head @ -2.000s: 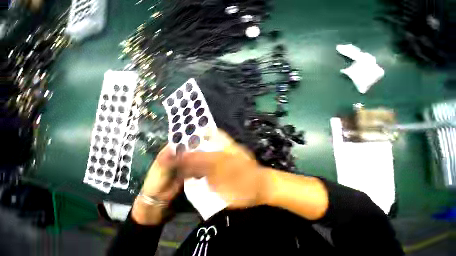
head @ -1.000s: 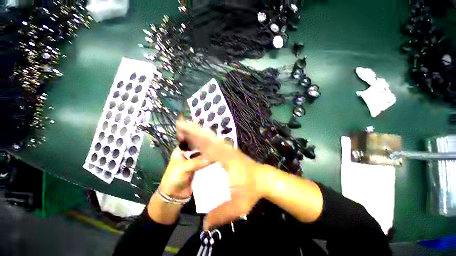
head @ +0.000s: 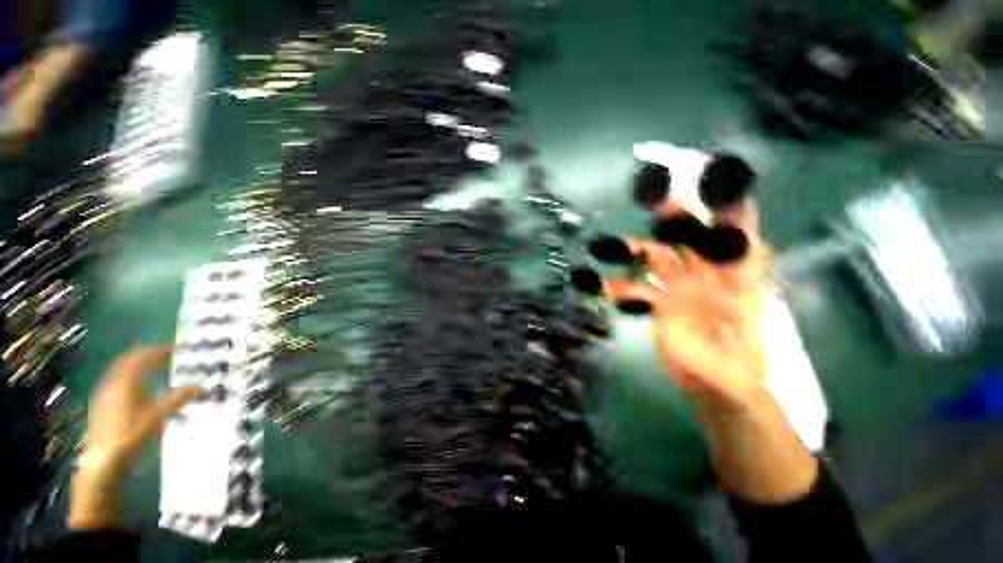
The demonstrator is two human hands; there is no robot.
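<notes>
The view is blurred. My left hand (head: 123, 412) is at the left edge of the white sticker sheets (head: 220, 330). Its thumb and a finger reach onto them, and I cannot tell whether it grips a sheet. The upper part shows rows of dark discs and the lower part is plain white. My right hand (head: 709, 319) is raised with fingers spread, at the right. Several round black adhesive pads (head: 727, 180) are stuck on its fingertips. Black cables with dark bases (head: 451, 363) lie in a large bundle between the hands.
Pale round bases (head: 482, 152) lie at the upper middle. A white scrap (head: 657, 151) shows behind my right fingers. A white sheet (head: 794, 368) is partly hidden by my right hand. A clear pack (head: 913, 269) lies right, a pale pack (head: 163, 116) upper left, and dark cables (head: 819, 72) upper right.
My hands have separated. The left moved out to the sticker sheets at the left; the right moved right and up with black pads on its spread fingertips. The sheet between them is gone from there.
</notes>
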